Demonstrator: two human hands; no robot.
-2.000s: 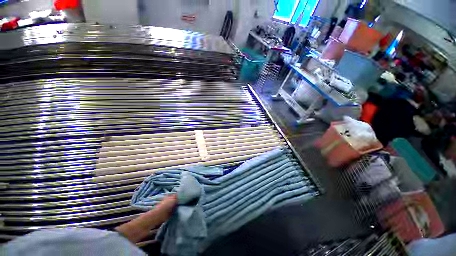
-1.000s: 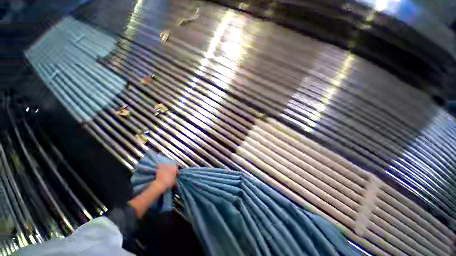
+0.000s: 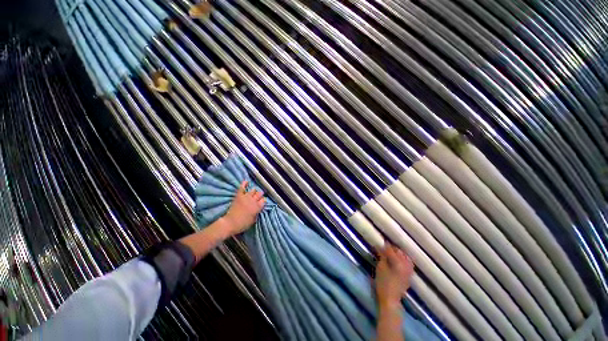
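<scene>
A blue curtain panel (image 3: 303, 263) lies in long folds over the metal tubes at lower middle. My left hand (image 3: 246, 208) grips it near its end, bunching the cloth, and the end fans out beyond my fingers. An off-white curtain panel (image 3: 460, 226) lies in parallel folds on the tubes to the right. My right hand (image 3: 393, 272) is at the near edge of this panel, beside the blue cloth. Its fingertips are curled at the nearest fold; whether they grip cloth is not clear.
Long shiny tubes (image 3: 293, 86) run diagonally across the rack. Several metal clips with tan pads, one here (image 3: 223, 80), lie on them. Another blue panel (image 3: 113, 40) is at the upper left. A second set of tubes (image 3: 47, 173) stands beyond a dark gap at left.
The view has moved closer to the rack. My right hand has come into view at the off-white panel. My left hand still holds the bunched blue panel.
</scene>
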